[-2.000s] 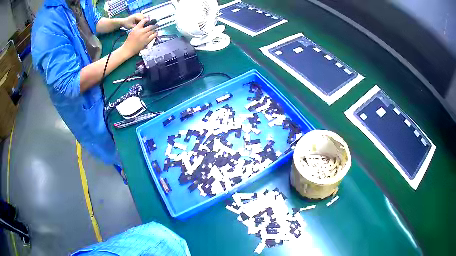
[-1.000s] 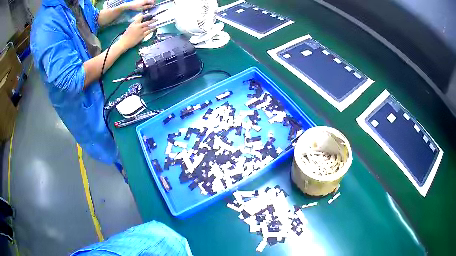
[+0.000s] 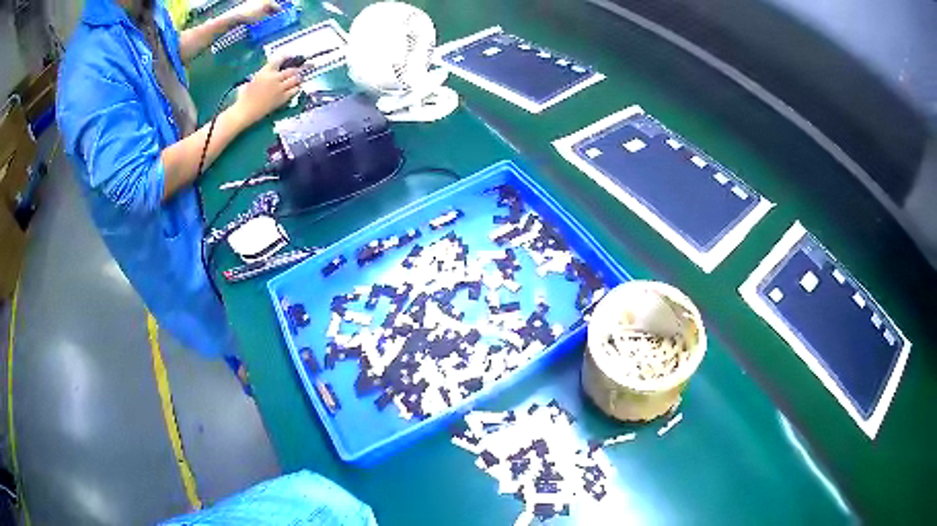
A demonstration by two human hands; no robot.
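Observation:
A blue tray [image 3: 354,449] holds many loose black and white pads [image 3: 442,318]. A loose heap of the same pads [image 3: 539,457] lies on the green surface in front of it. A cream round tub [image 3: 627,388] with pale strips inside stands against the tray's right corner. A few thin strips lie beside the tub. Neither of my hands is in the picture. A blue sleeve [image 3: 293,503] of mine shows at the bottom edge.
Three dark panels with white borders lie at the right, the nearest [image 3: 832,324] lowest. A person in a blue smock [image 3: 123,154] works at the left, holding a pen-like tool. A black box [image 3: 334,154] with cable, a white pad [image 3: 257,238] and a white fan [image 3: 391,49] stand behind the tray.
The view has shifted slightly, so the tray and panels sit lower. The neighbour's far hand has moved away to a small blue container. The nearest panels have shifted a little rightward.

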